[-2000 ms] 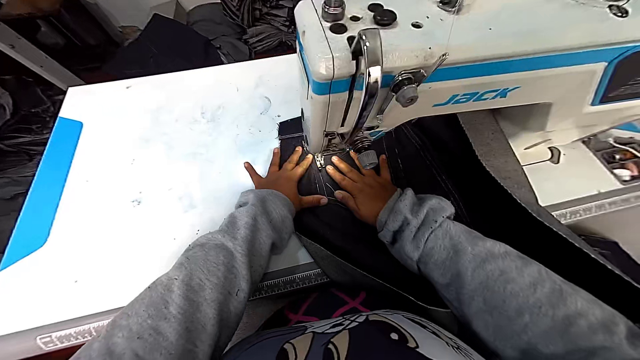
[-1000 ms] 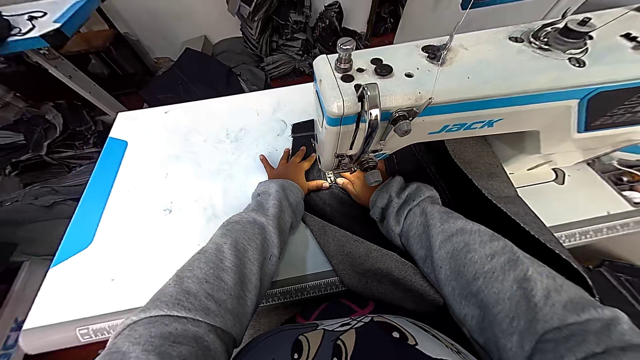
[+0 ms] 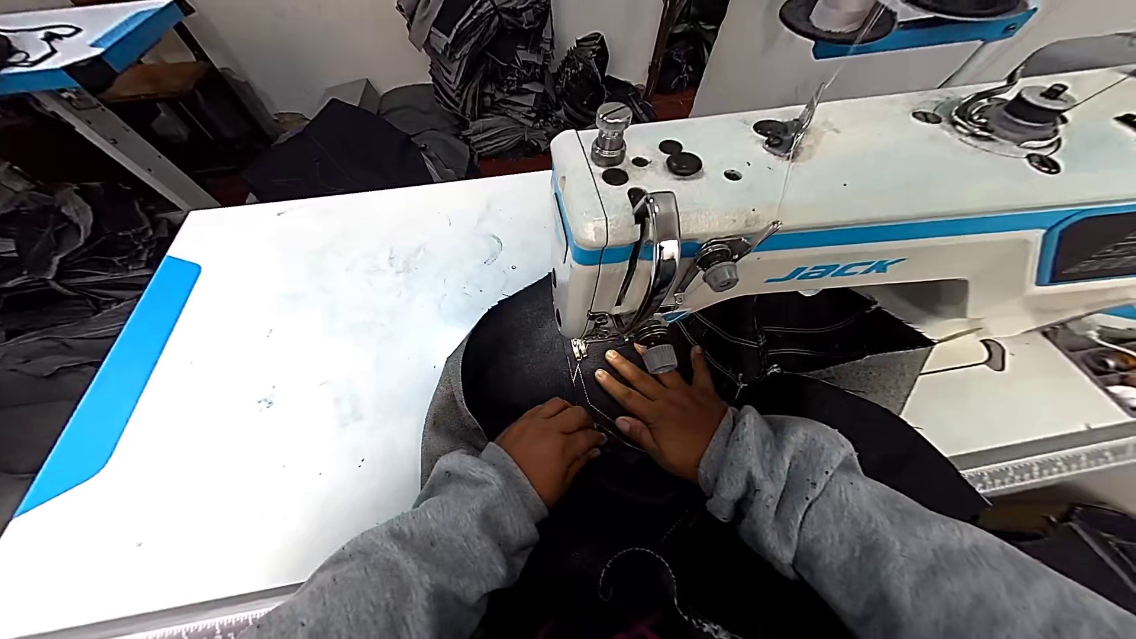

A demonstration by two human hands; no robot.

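Dark denim fabric [image 3: 524, 346] with pale stitch lines lies under the needle area of a white and blue Jack sewing machine [image 3: 852, 204]. The presser foot [image 3: 579, 348] sits on the cloth near a stitched line. My left hand [image 3: 552, 445] is in front of the foot, its fingers curled on the fabric; whether it pinches an edge is hard to see. Just right of the foot, my right hand [image 3: 670, 413] lies palm down with fingers spread, pressing the cloth. Its fingertips are close to the grey knob [image 3: 659, 358] at the machine's head.
The white sewing table [image 3: 355, 355] has a blue corner piece at left and a ruler strip along its front edge. Stacks of dark fabric [image 3: 497, 71] stand behind it, with more piled on the left. A box of small parts [image 3: 1100, 359] sits at the right.
The fabric has been turned and shifted, and more of it now lies left of the presser foot. My left hand has moved from beside the foot toward my body, its spread fingers now curled.
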